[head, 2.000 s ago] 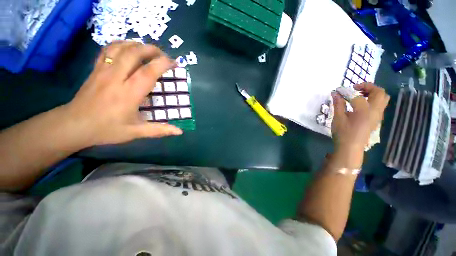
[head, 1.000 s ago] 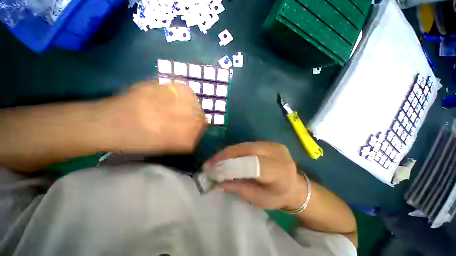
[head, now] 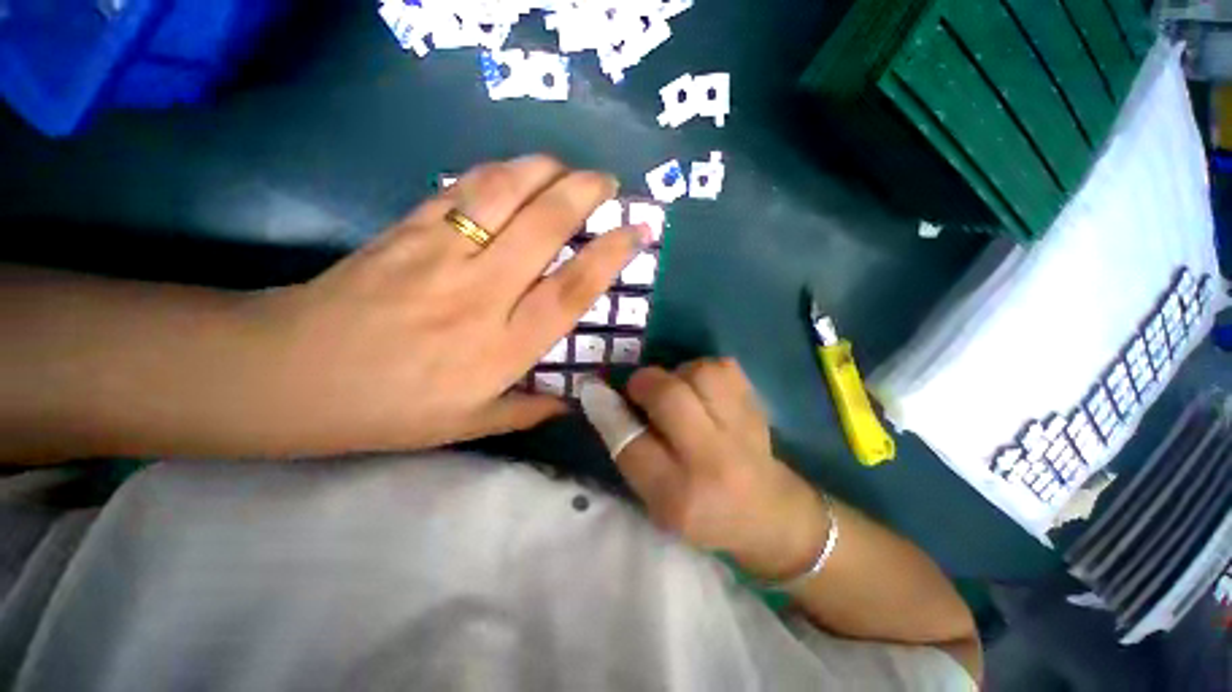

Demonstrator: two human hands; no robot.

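Note:
A panel with rows of small white, dark-edged squares [head: 631,310] lies on the dark green tabletop, its left part hidden under my left hand [head: 446,304]. My left hand lies flat over it, fingers apart, fingertips at its upper right squares. My right hand [head: 709,460] is at the panel's lower edge, its finger with a white cot [head: 611,414] touching a square in the bottom row. I cannot tell whether the right fingers grip that square.
A yellow utility knife [head: 854,403] lies right of my right hand. Further right are a white sheet stack [head: 1027,352] with dark-edged squares, and grey-brown layers [head: 1165,521]. A green panel stack [head: 1007,115] is at upper right. Loose tabbed pieces [head: 541,25] and a blue bin [head: 115,54] are beyond.
My right hand has moved from the sheet at the right to the panel's lower edge. My left hand has opened out over the panel. More squares show along the panel's bottom.

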